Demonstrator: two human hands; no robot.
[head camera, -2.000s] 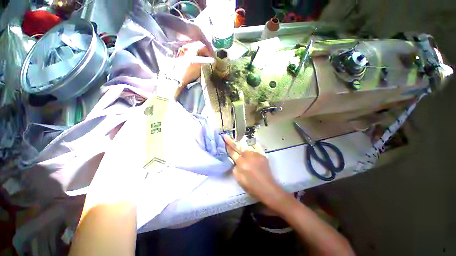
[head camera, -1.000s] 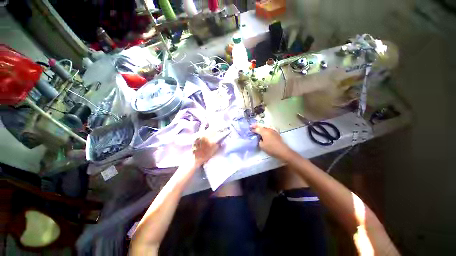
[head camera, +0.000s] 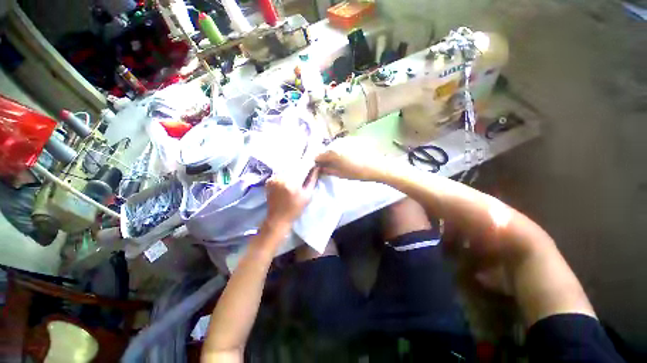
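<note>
A pale lavender-grey garment (head camera: 238, 213) lies bunched on the table left of the sewing machine (head camera: 426, 85) and hangs over the front edge; a white flap of it points down. My left hand (head camera: 287, 198) grips the cloth near the middle. My right hand (head camera: 337, 165) pinches the cloth close beside it, left of the machine. The fingertips are partly lost in glare. The needle area is not clear, behind my right hand and glare.
Black-handled scissors (head camera: 428, 157) lie on the table right of my hands. A tape measure (head camera: 468, 106) hangs from the machine's right end. A round tub (head camera: 211, 147) and a box of cut strips (head camera: 152, 207) stand left. A red bag (head camera: 25, 135) is far left, and thread cones (head camera: 211, 28) stand behind.
The view has swung and pulled back. My hands have come closer together, with the cloth gathered between them. My right hand has moved away from the needle area.
</note>
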